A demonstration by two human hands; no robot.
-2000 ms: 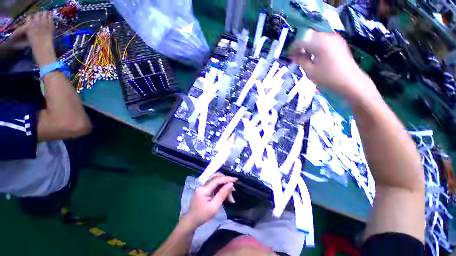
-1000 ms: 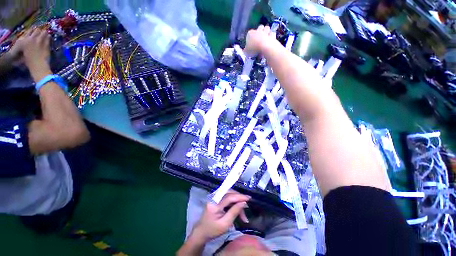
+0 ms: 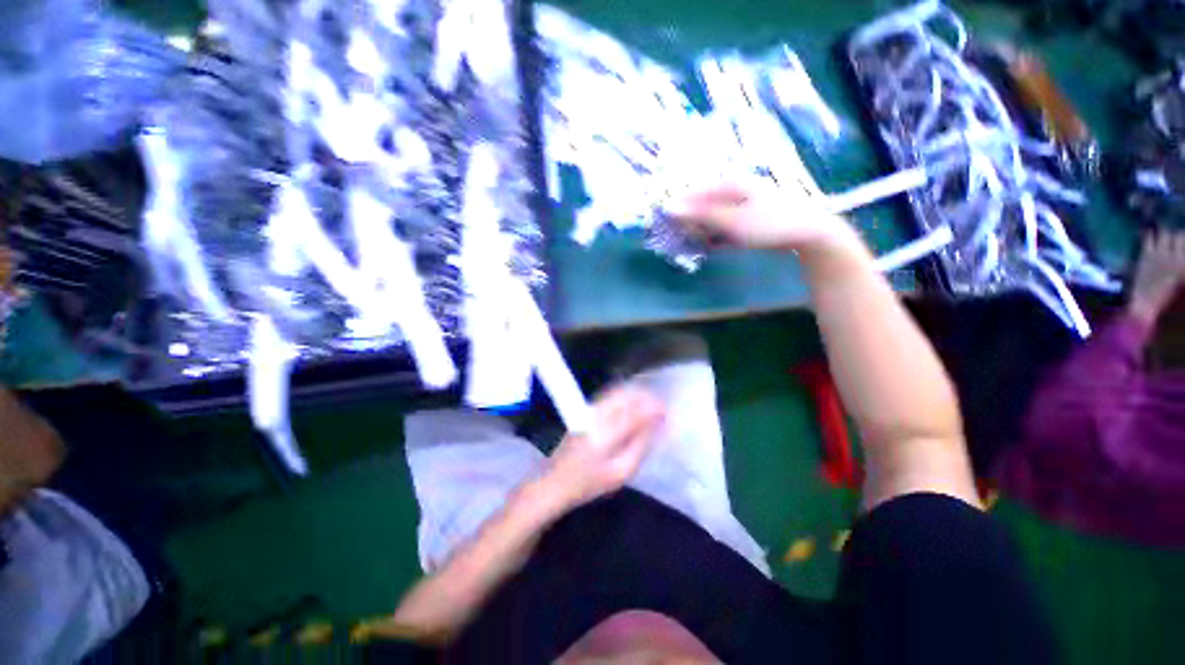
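Note:
A black board tray (image 3: pixel 325 387) lies at the left, filled with circuit boards and white flat cables (image 3: pixel 390 279) that hang over its front edge. My left hand (image 3: pixel 617 435) is in front of the tray's right corner, above my lap, at the lower end of one white cable; blur hides whether the fingers grip it. My right hand (image 3: pixel 734 214) is at the near edge of the loose cable pile (image 3: pixel 637 124), right of the tray. It is blurred, with something pale at its fingertips, and I cannot tell whether it holds anything.
A second dark tray (image 3: pixel 897 117) with boards and tangled cables is at the right, two white strips sticking out leftward. A neighbour's purple sleeve (image 3: pixel 1105 429) is at the far right, another person's arm (image 3: pixel 26 448) at the left. A bluish plastic bag (image 3: pixel 78 85) is at top left.
The view has swung right, so the tray sits further left. My right hand has moved from the tray's far side to the cable pile. My left hand remains near the tray's front edge.

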